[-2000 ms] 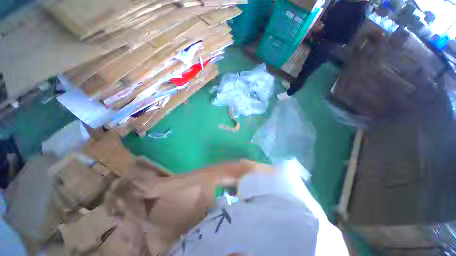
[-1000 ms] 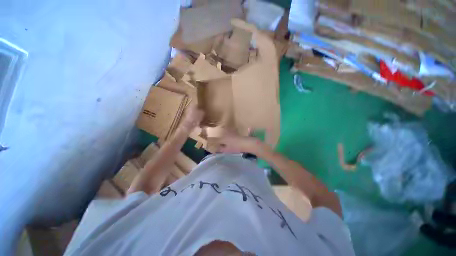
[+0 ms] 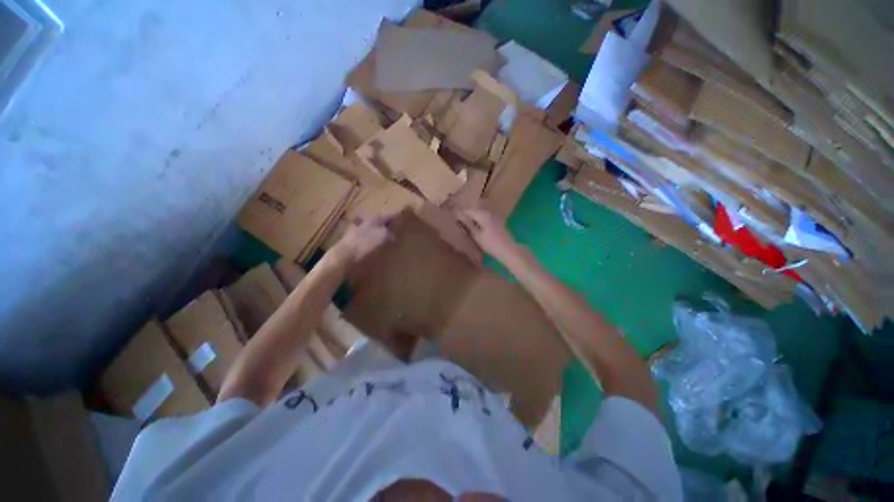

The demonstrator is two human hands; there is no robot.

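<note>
A large brown cardboard carton [image 3: 471, 304], partly opened out, hangs in front of my body. My left hand [image 3: 368, 237] grips its far edge on the left side. My right hand [image 3: 478, 227] grips the same edge further right. The carton's near end reaches down towards my shirt and is partly hidden by my right forearm. Beyond my hands lies a heap of loose cardboard pieces [image 3: 417, 162] with small flattened cartons [image 3: 299, 206] at its left.
Cartons with white labels [image 3: 142, 371] stand at the lower left by the pale wall [image 3: 196, 118]. A tall mixed cardboard stack [image 3: 706, 176] fills the upper right. Crumpled clear plastic [image 3: 735, 382] lies on the green floor [image 3: 613, 257] at the right.
The view has tilted. The carton, earlier beyond my hands with its side panel up, now hangs between my arms, nearer my body. Both hands now hold its far edge.
</note>
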